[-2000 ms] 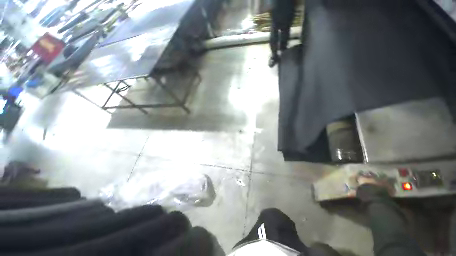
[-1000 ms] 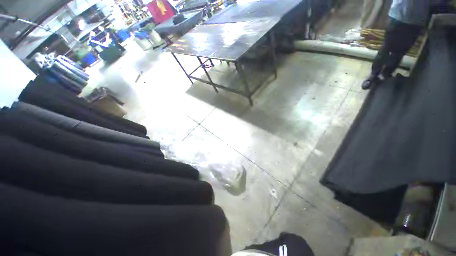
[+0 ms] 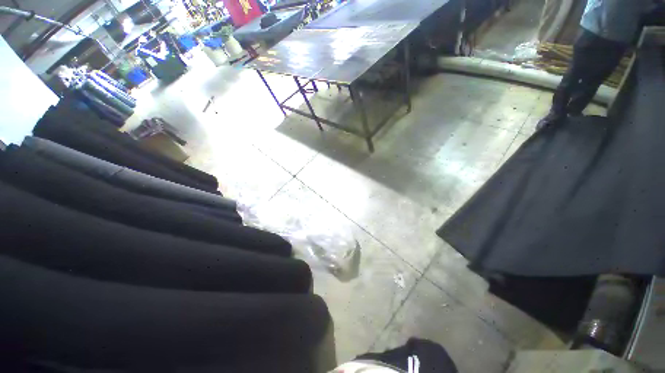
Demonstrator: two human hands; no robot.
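Neither of my hands is in the picture. The black cloth web (image 3: 576, 211) lies over the machine at the right and hangs to the floor, with a pointed corner at its left. A dark shiny machine roller (image 3: 609, 313) shows below the cloth, beside a strip of the cover plate (image 3: 651, 328). The near end of the beige control panel (image 3: 569, 361) is cut off by the bottom edge; its buttons are out of view. Thick black fabric rolls (image 3: 146, 313) lie side by side at the left, one of them greyer.
Crumpled clear plastic film (image 3: 335, 251) lies on the floor beside the rolls. A metal-topped table (image 3: 343, 55) stands beyond. A long pale tube (image 3: 510, 71) lies behind it. A person (image 3: 590, 65) stands at the far side of the cloth. Pale cloth at my waist (image 3: 368, 366) shows.
The view has swung left and up from the panel, and my left or right hand that rested there has left the picture. The cloth's near corner now spreads further left.
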